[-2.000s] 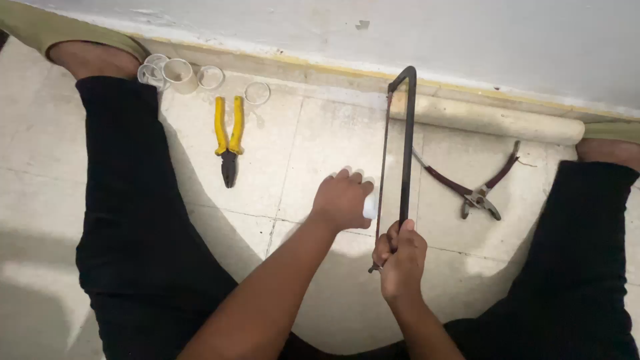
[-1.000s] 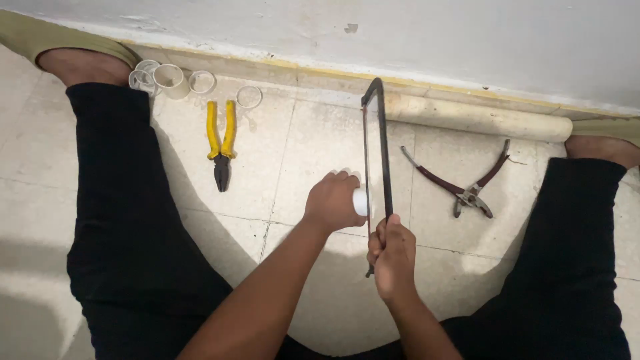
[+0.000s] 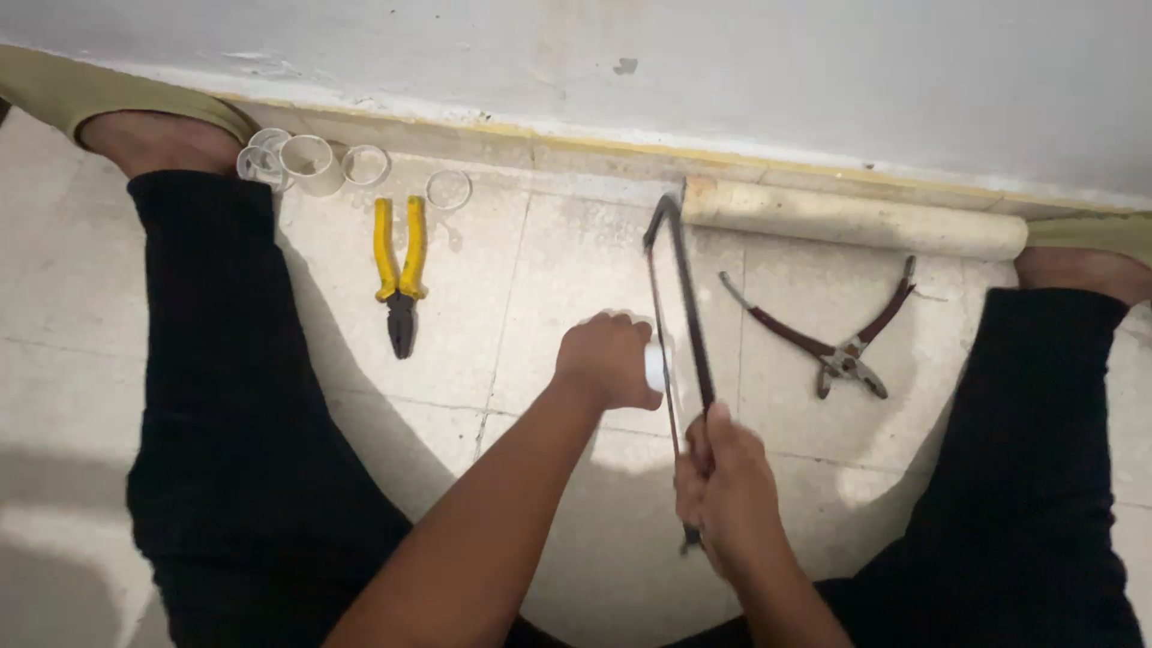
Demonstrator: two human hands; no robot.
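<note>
My left hand (image 3: 607, 360) grips a short white plastic pipe piece (image 3: 656, 367) low over the floor tiles; most of the piece is hidden in my fist. My right hand (image 3: 733, 486) is closed around the handle end of a black-framed hacksaw (image 3: 691, 315), whose far end points toward the wall. The thin saw blade (image 3: 662, 333) runs along the frame's left side and passes at the right end of the white piece. Whether the blade has cut into it cannot be told.
Yellow-handled pliers (image 3: 400, 279) lie at left, below a loose white ring (image 3: 448, 190). Several cut pipe rings (image 3: 310, 165) stand near my left foot. A long cream pipe (image 3: 855, 219) lies along the wall, above worn dark-red-handled pliers (image 3: 846, 360). My legs flank the work.
The hacksaw and my right hand have moved back toward my body since one second ago. My left hand still holds the white piece in about the same place.
</note>
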